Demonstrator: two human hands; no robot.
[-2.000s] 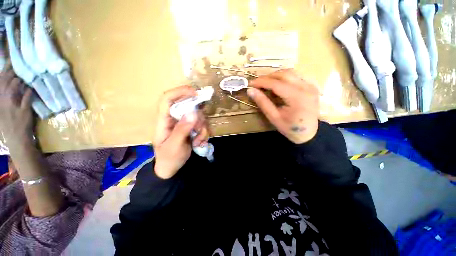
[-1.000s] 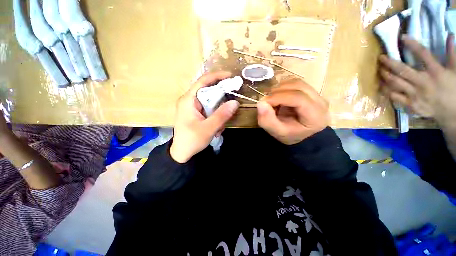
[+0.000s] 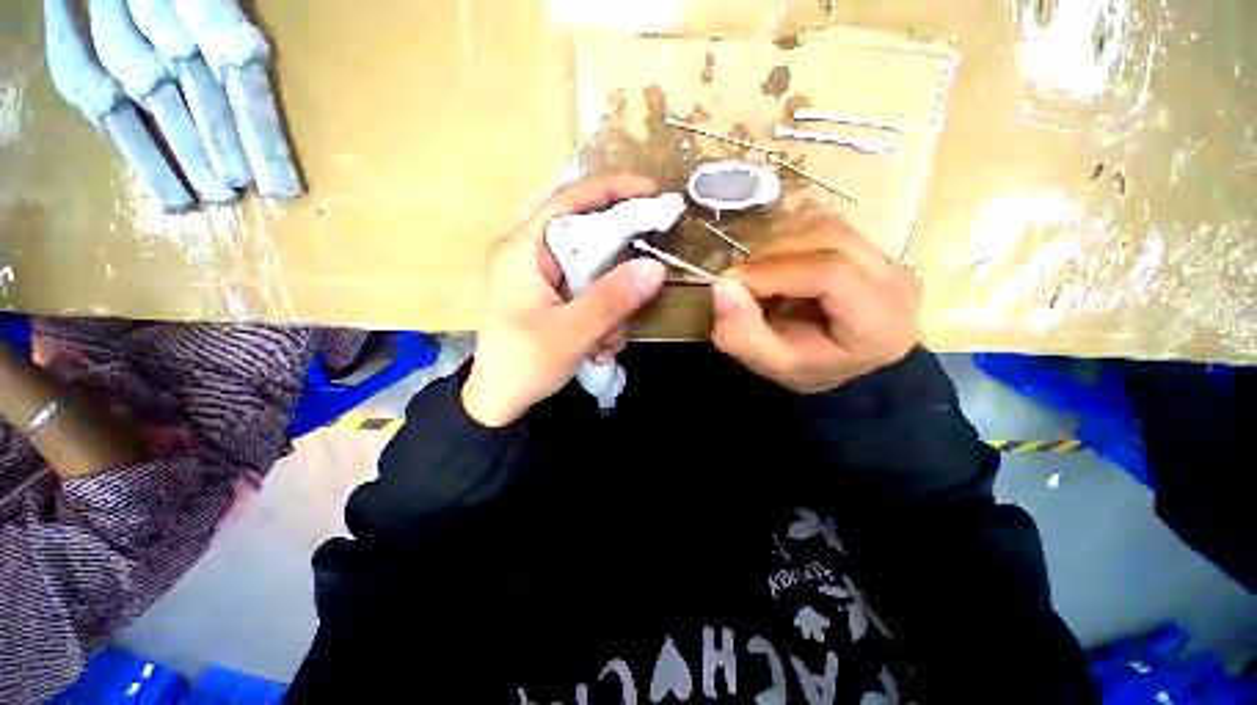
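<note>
My left hand (image 3: 545,310) is closed around a pale grey moulded leg-shaped part (image 3: 603,237). Its wide end shows above the fist and its other end pokes out below. My right hand (image 3: 820,303) pinches a thin applicator stick (image 3: 678,262) between thumb and fingertips. The stick's pale tip is at or very near the part's wide end; contact is unclear. A small oval dish (image 3: 733,185) with a white rim and grey centre sits just beyond the hands on a stained cardboard pad (image 3: 910,86).
Several leg parts (image 3: 207,103) lie in a row at the far left of the tan bench (image 3: 400,179). White swabs (image 3: 837,139) and a thin tan stick (image 3: 758,148) lie on the pad. A person's forearm (image 3: 62,413) is at the left edge.
The leg parts on the right and the other person's hand there are gone from view. My right hand has moved from the dish to the held part, with the stick.
</note>
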